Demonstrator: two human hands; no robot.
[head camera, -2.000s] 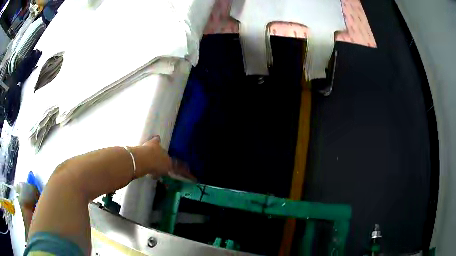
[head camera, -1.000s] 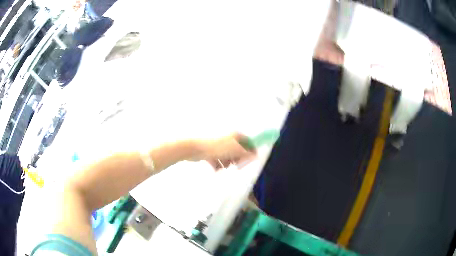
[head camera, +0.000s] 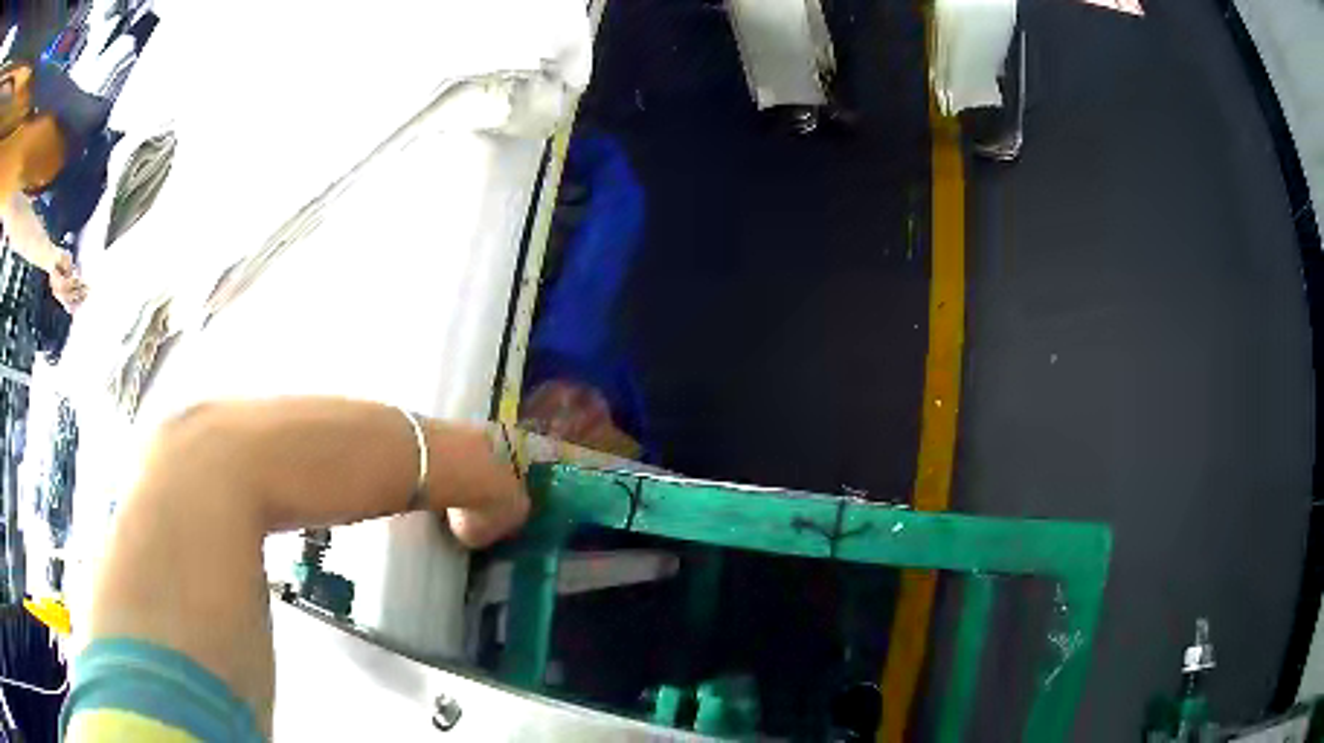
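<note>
My left hand (head camera: 487, 486) reaches in from the lower left, with a thin white band at the wrist. It is bent at the left corner of the green metal frame (head camera: 842, 530); its fingers are mostly hidden, so I cannot tell whether it holds anything. A pale narrow strip (head camera: 581, 457) runs along the frame's top edge beside the hand. Just beyond is a blurred skin-toned shape with a blue patch (head camera: 603, 261) above it, possibly a reflection. A silvery bar with a screw (head camera: 446, 711) crosses the bottom. My right hand is not in view.
A yellow-brown strip (head camera: 944, 334) runs down the dark surface (head camera: 1118, 334) beyond the frame. Pale cut pieces (head camera: 970, 55) hang at the top. White layered material (head camera: 334, 218) covers the left table. Another person's arm (head camera: 32, 232) shows at far left. A metal-tipped fitting (head camera: 1196, 661) stands lower right.
The view swung right and back. My left hand, a second ago blurred over the white material with something green at it, is now at the frame's left corner. Another person has come into view.
</note>
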